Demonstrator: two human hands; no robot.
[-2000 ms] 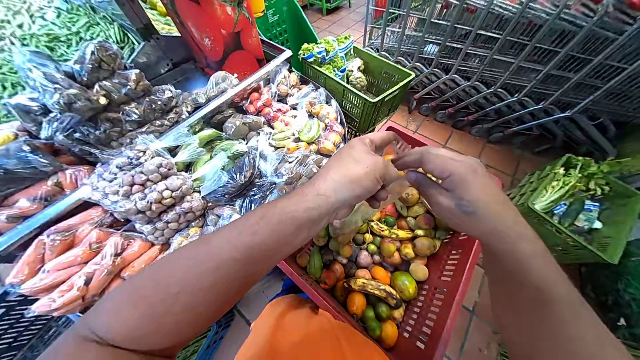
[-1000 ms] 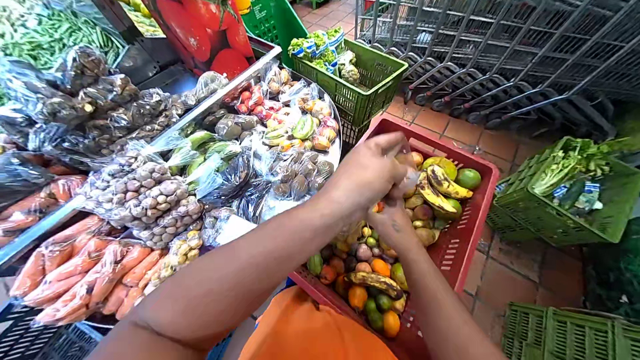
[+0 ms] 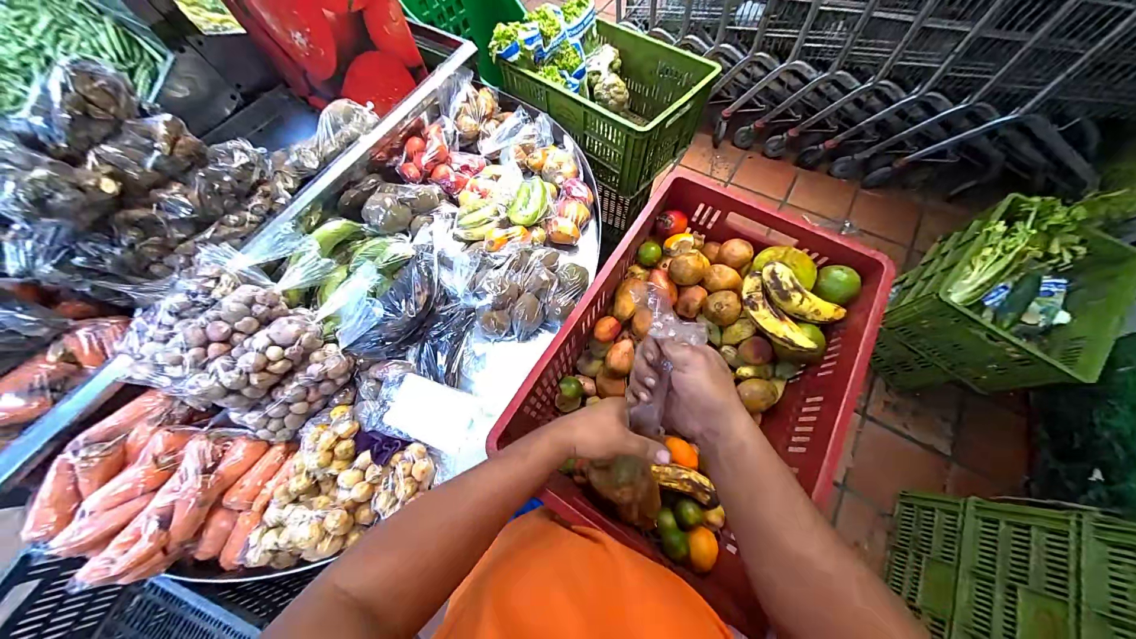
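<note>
Over the red plastic crate (image 3: 843, 417) of mixed fruit, my right hand (image 3: 697, 382) grips the upper part of a clear plastic bag (image 3: 652, 328). Just left of it, my left hand (image 3: 608, 430) is at the lower part of the bag, where a blurred brownish item hangs beneath; its exact hold on the bag is unclear. Spotted bananas (image 3: 777, 311) and a green fruit (image 3: 837, 285) lie at the crate's far right. An orange fruit (image 3: 703, 548), small green fruits (image 3: 673, 537) and a dark-spotted banana (image 3: 688, 484) lie near my body.
At left, a metal display holds bagged carrots (image 3: 133, 484), small round tubers (image 3: 257, 346) and other bagged produce. Green crates stand behind (image 3: 652, 133) and at right (image 3: 1021, 337), with more green crates (image 3: 1012, 568) at lower right. Shopping carts (image 3: 887, 89) line the back.
My hands have come down and nearer to my body over the crate, with my left hand now lower than my right. The far fruit, covered by my hands earlier, shows more fully.
</note>
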